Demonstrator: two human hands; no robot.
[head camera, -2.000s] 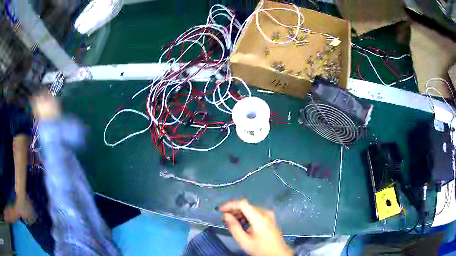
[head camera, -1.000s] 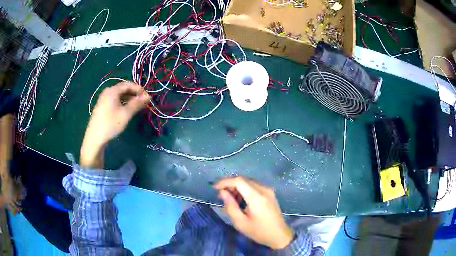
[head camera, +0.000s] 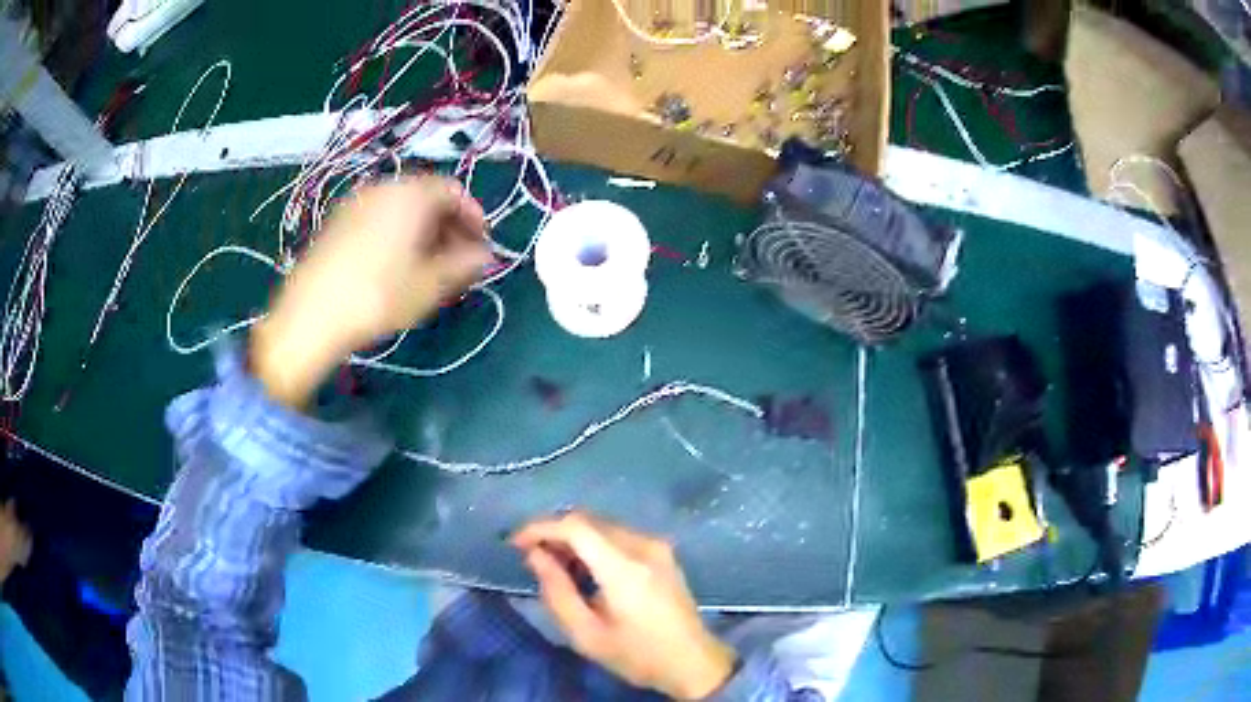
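My left hand (head camera: 377, 268) is blurred, over the tangled pile of red, black and white wires (head camera: 398, 89); whether its fingers hold a wire cannot be told. My right hand (head camera: 617, 597) is at the bench's front edge, fingers curled round a small dark object (head camera: 583, 573) that they mostly hide. The white solder spool (head camera: 593, 309) stands right of the pile. A grey-white cable (head camera: 576, 446) lies across the mat between my hands and the spool, with a dark flat block (head camera: 799, 417) at its right end.
A cardboard box of small metal parts (head camera: 659, 158) is at the back. A black fan (head camera: 844, 274) stands right of the spool. The iron stand with yellow sponge (head camera: 1004, 512) and a black box (head camera: 1159, 370) are at right. Separate wires (head camera: 144, 233) lie left. Another person's hand shows at the left edge.
My left hand has come in from the far left to the wire pile and moved further right over it. My right hand keeps its curled pose near the front edge. The camera view has shifted.
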